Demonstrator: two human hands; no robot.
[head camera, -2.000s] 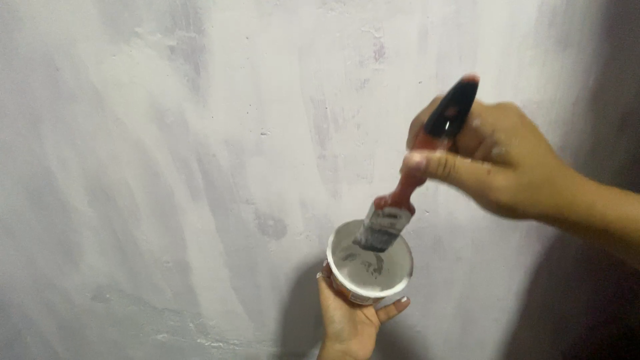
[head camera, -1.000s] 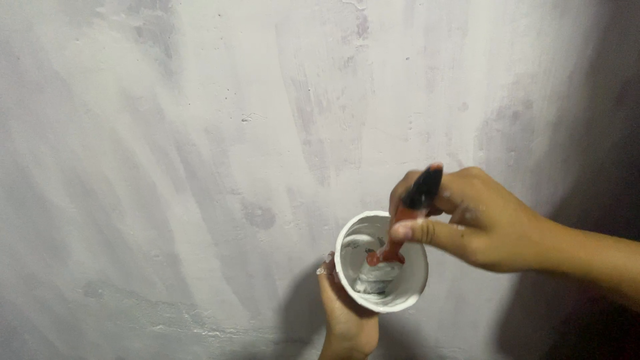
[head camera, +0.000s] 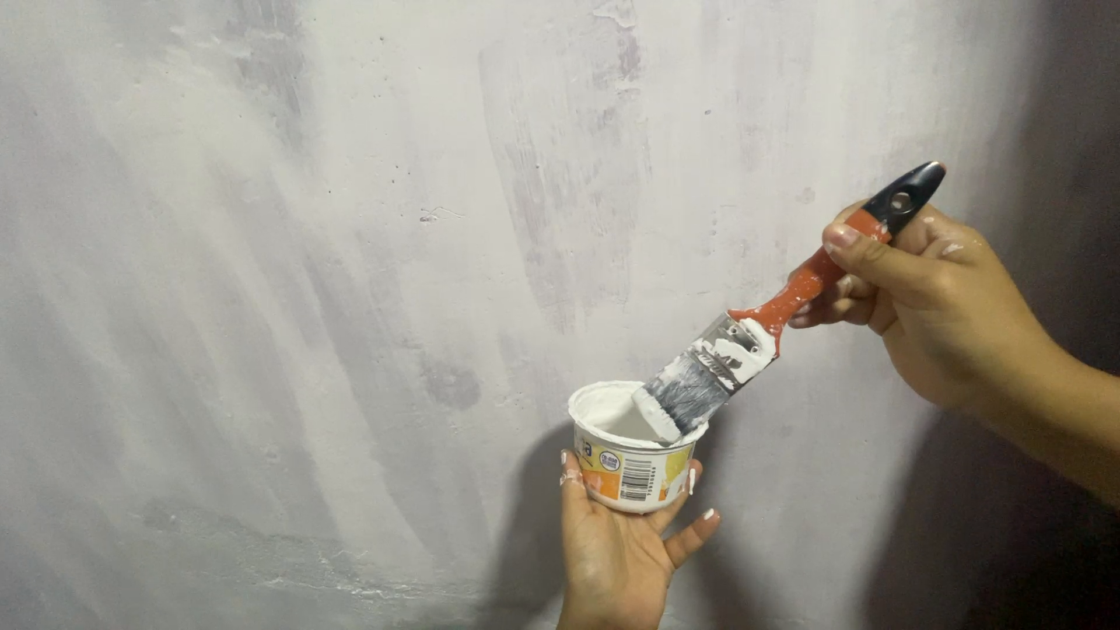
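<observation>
My left hand (head camera: 619, 547) holds a small white plastic tub (head camera: 636, 477) from below, fingers around its sides. White paint coats the tub's rim and inner wall, and its outside bears a printed label. My right hand (head camera: 932, 306) grips a flat paintbrush (head camera: 792, 293) by its red and black handle. The brush slants down to the left, its white-tipped bristles at the right part of the tub's mouth. Paint also smears the metal ferrule. Small white specks show on both hands. How much paint lies in the tub cannot be seen.
Behind the hands stands a wall (head camera: 350, 289) with streaky white and grey paint, small pits and rough patches. Shadows of the hands and tub fall on it, and its right side is dark.
The brush was deep in the tub one second ago; its bristles have come up to the rim and the handle leans further right. The tub, earlier tipped with its mouth facing the view, is more upright.
</observation>
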